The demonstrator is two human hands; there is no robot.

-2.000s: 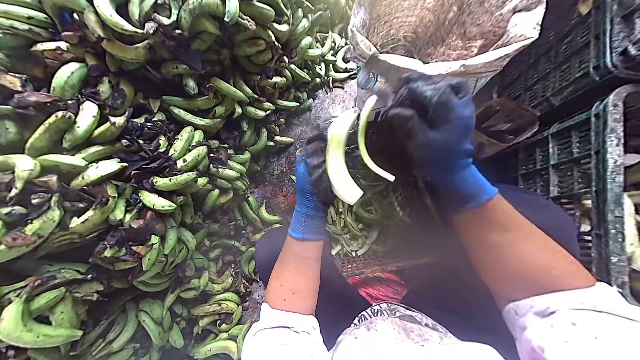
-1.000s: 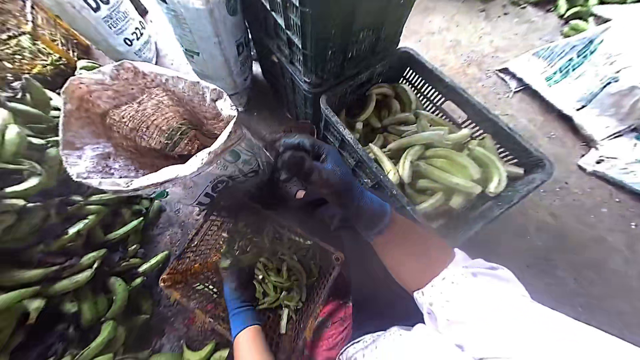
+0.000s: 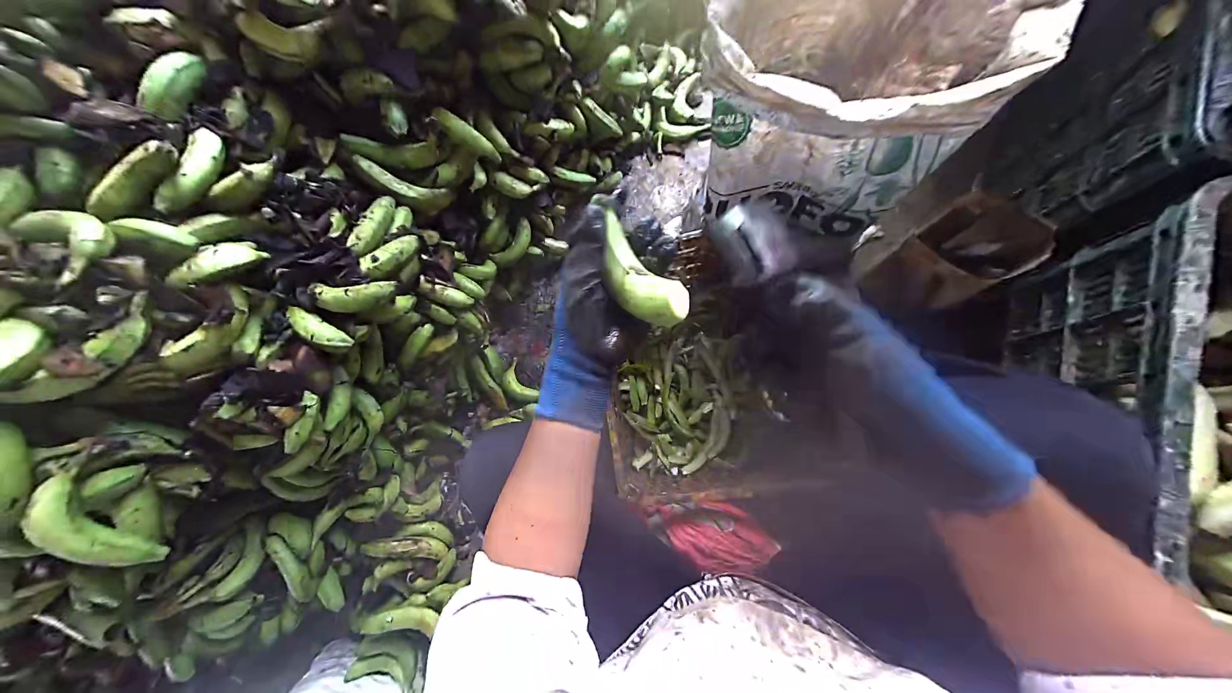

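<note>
My left hand, in a blue glove with a dark coated palm, grips a green plantain whose cut end points toward my right hand. My right hand, gloved alike and blurred by motion, is closed around a small blurred tool, perhaps a blade. Green peel strips lie in a crate between my knees, below both hands. A large heap of green plantains with dark dried bits fills the left side.
An open white woven sack with brownish contents stands ahead. Dark plastic crates are at the right, the lower one holding peeled plantains. A brown open bag sits beside the sack. Red netting or cloth lies near my lap.
The view swung right to the crate of peeled plantains and back. My left hand, low at the peel crate one second ago, is now raised and holds a plantain.
</note>
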